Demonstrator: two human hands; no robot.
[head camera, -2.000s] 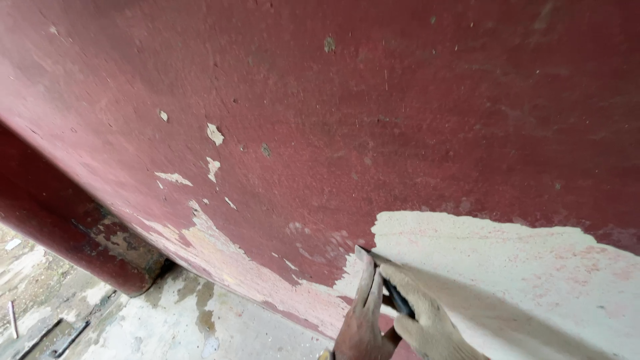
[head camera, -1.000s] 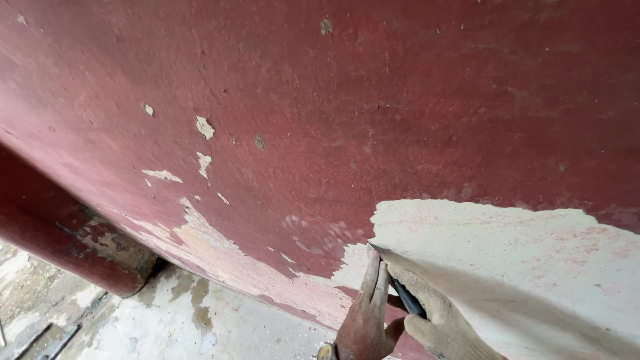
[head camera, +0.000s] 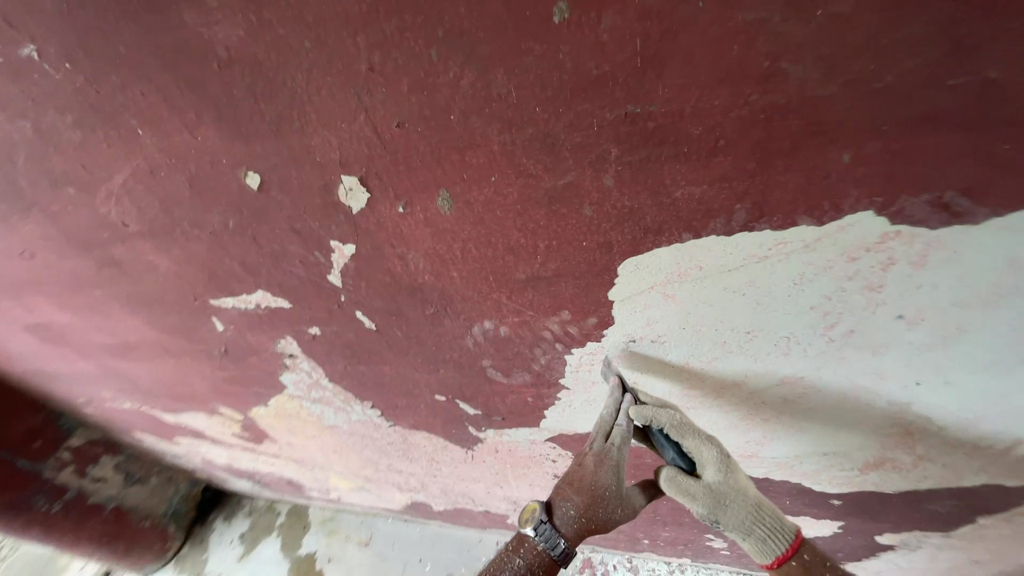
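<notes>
A scraper with a dark handle is gripped in my right hand, which wears a knitted glove with a red cuff edge. Its narrow metal blade touches the wall by the left edge of a large bare whitish patch. My left hand, ungloved, dusted with flakes and wearing a wristwatch, presses its fingertips against the blade just behind the tip. Around the patch, dark red paint covers the wall. Small chipped spots lie to the left of the hands.
Along the wall's lower edge runs a pale, peeled strip. At the lower left is a rounded red column or wall base with worn paint. Below it the floor is whitish and stained.
Both hands have come a little away from the red paint's edge, and the blade tip now rests on the pale surface. More pale surface shows left of the patch. The view has shifted slightly.
</notes>
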